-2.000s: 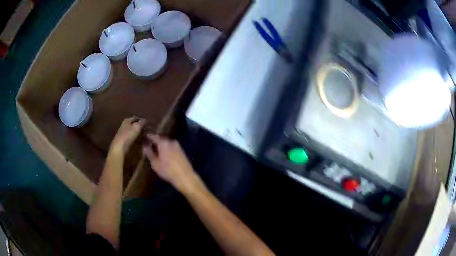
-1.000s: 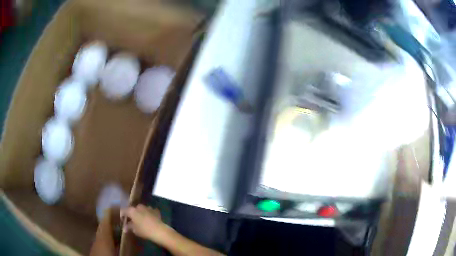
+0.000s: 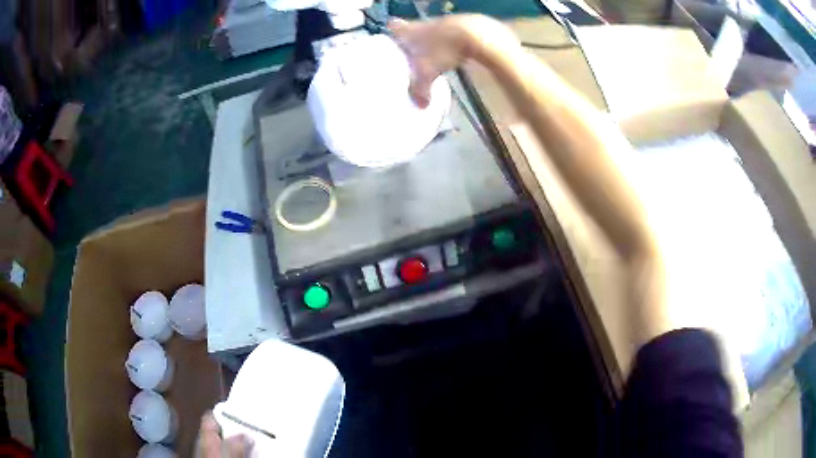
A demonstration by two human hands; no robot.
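Observation:
A white rounded plastic housing [image 3: 286, 398] with a narrow dark slot is in my left hand [image 3: 224, 443], low in the view over the left carton's edge; most of this hand is cut off or hidden. A second white housing [image 3: 367, 107] sits on the fixture at the back of the press machine [image 3: 376, 215], brightly lit. My right hand [image 3: 434, 54] is on that housing's upper right side, fingers curled over it.
The left carton [image 3: 98, 358] holds several white housings [image 3: 150, 365]. The right carton [image 3: 769, 143] holds shiny clear plastic [image 3: 707, 241]. A tape roll [image 3: 306, 204] lies on the machine bed. Blue-handled cutters [image 3: 237, 222] lie left of it. Green buttons [image 3: 317, 297] and a red button [image 3: 412, 270] line the front panel.
The view has swung from the left carton towards the machine. My left hand now holds a housing out of the carton; my right hand has moved from the carton edge to the housing on the fixture.

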